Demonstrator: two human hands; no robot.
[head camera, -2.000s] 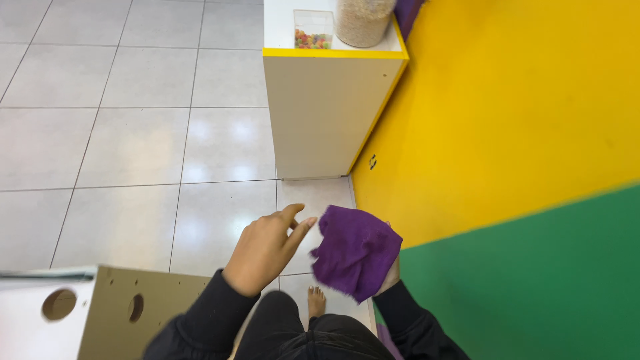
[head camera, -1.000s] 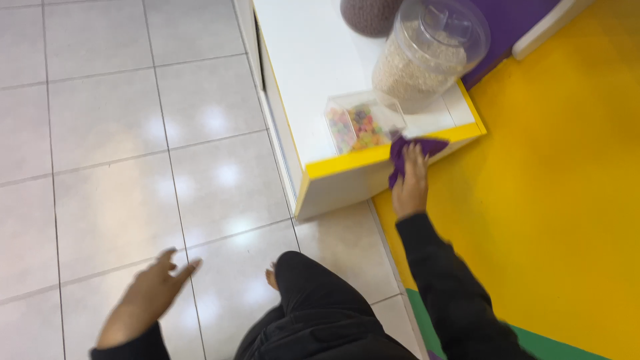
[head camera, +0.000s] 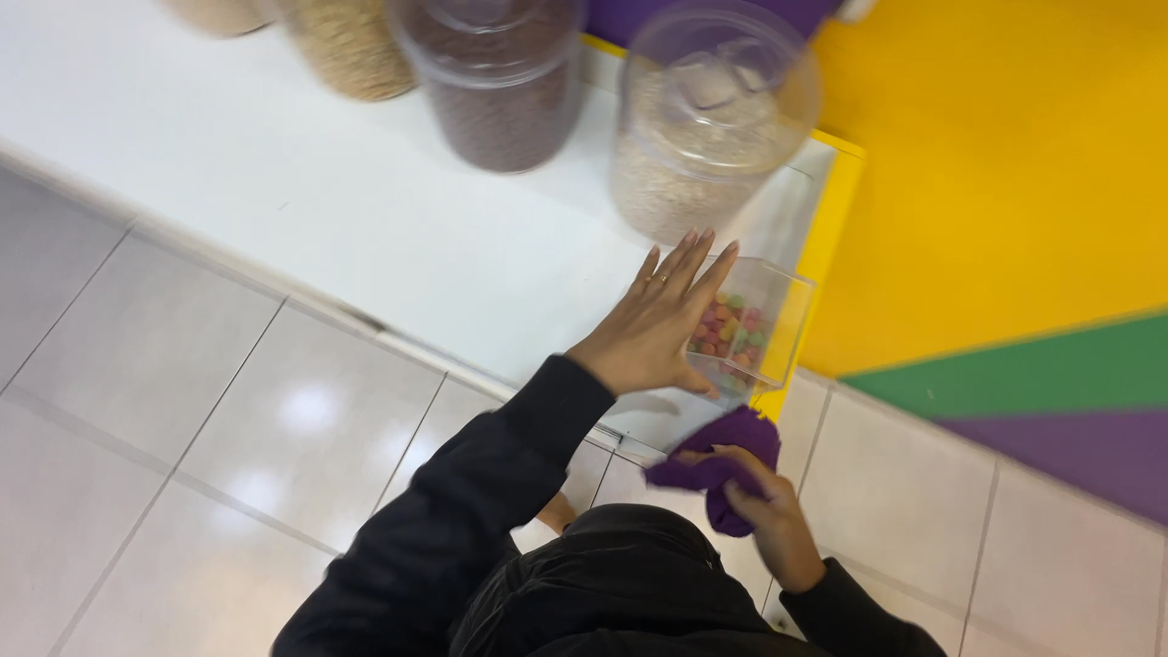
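Observation:
My left hand (head camera: 662, 319), with a ring on one finger, is spread at the left side of a clear plastic box (head camera: 776, 319) of small colourful pieces; whether it touches the box I cannot tell. The box stands near the yellow-edged end of a white counter (head camera: 438, 246). Just off the counter's near corner, my right hand (head camera: 766, 511) holds a bunched purple cloth (head camera: 730, 456). Behind the box is a clear lidded container (head camera: 712, 137) of pale grains.
A container of dark brown contents (head camera: 502, 100) and one of tan flakes (head camera: 351, 46) stand along the counter's back. To the right rises a yellow, green and purple wall (head camera: 1004, 201). Grey floor tiles (head camera: 246, 438) lie below the counter's front edge.
My left hand has moved from over the floor to the box. My right hand, with the cloth, has come away from the yellow counter edge. The view has shifted strongly, showing more containers.

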